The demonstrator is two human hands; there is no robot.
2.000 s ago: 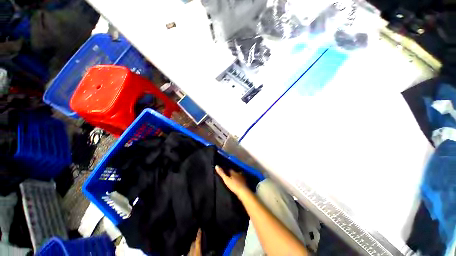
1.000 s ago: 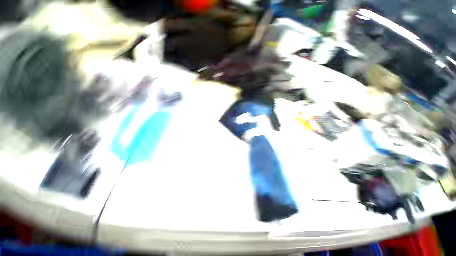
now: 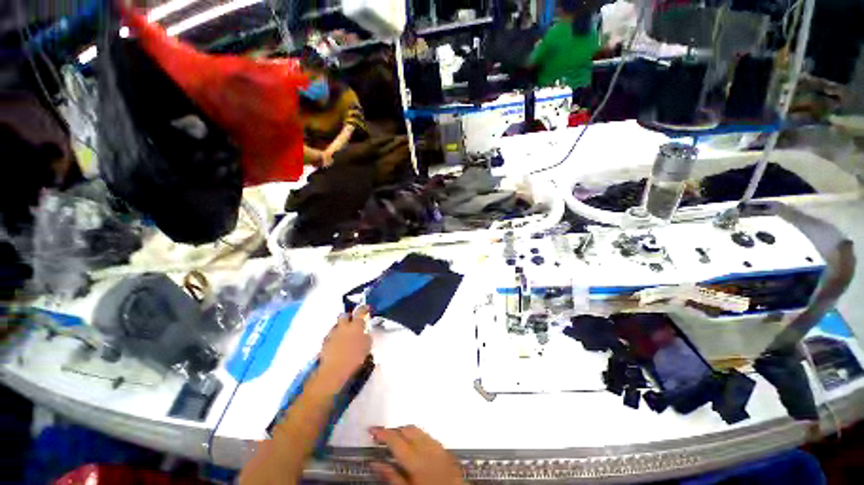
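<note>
A bundle of black and blue cut pieces [image 3: 405, 287] lies on the white table [image 3: 445, 379], its black ends fanned out at the back. A pale strip crosses it near its middle. My left hand [image 3: 347, 343] grips the bundle at this strip, and my forearm covers part of its near end. My right hand [image 3: 417, 455] is low near the table's front edge, fingers apart and empty, partly cut off by the picture's bottom.
A sewing machine [image 3: 654, 251] stands at right, with dark scraps [image 3: 729, 393] and a dark flat rectangle beside it. A grey rounded unit [image 3: 147, 317] is at left. Black [image 3: 175, 152] and red [image 3: 256, 104] bags hang above. Two people are beyond the table.
The view has swung up and right from the basket to the table and machine. My hands, earlier in the basket of black cloth, are now at the table, the left on the bundle.
</note>
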